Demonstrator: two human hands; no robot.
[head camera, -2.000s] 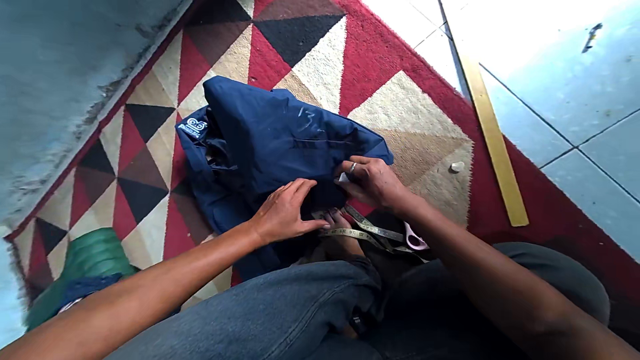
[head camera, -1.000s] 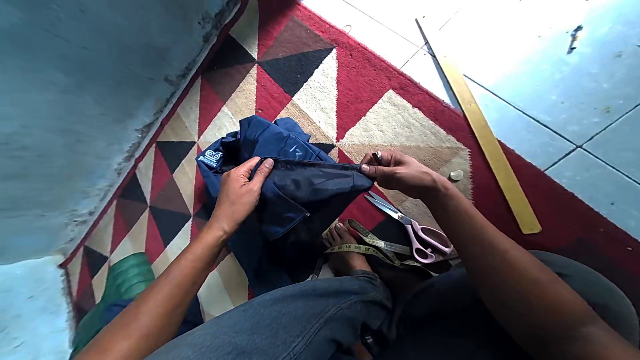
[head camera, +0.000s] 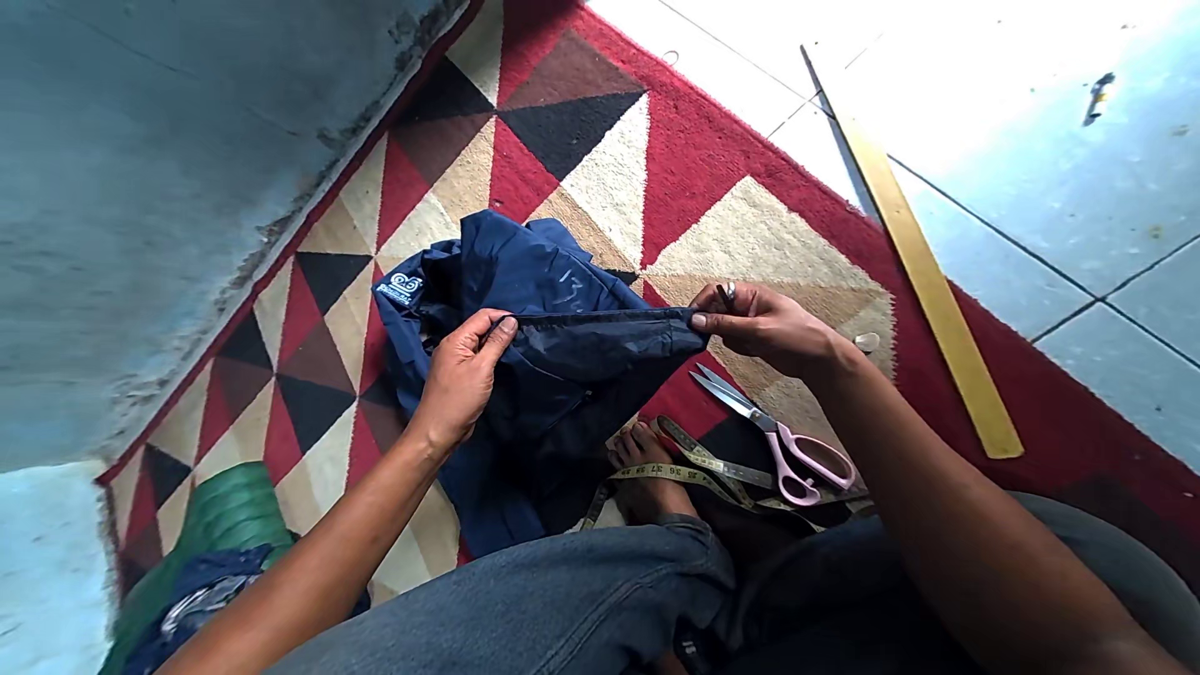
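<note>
Navy blue fabric (head camera: 525, 272), thin and shiny with a white printed mark at its left, lies bunched on the rug in front of me. My left hand (head camera: 467, 375) pinches one end of its dark edge between thumb and index finger. At the edge's right end, my right hand (head camera: 764, 328) pinches the corner; a ring and a small dark thing show at its fingers. The edge is stretched nearly straight between both hands. Scissors with pink handles (head camera: 783, 445) lie below my right hand, blades slightly apart. A yellow tape measure (head camera: 689, 473) curls over my bare foot beside them.
A patterned rug (head camera: 600, 141) meets a worn wall (head camera: 216, 187) at the left. A long yellow ruler (head camera: 923, 272) lies across the rug's right edge onto white tiles, with a small object (head camera: 1097, 98) beyond. A green rolled item (head camera: 230, 511) is at lower left.
The bunched fabric was raised and covered more of the rug two seconds ago; now its edge is spread between both hands. The scissors, mostly hidden then, show fully.
</note>
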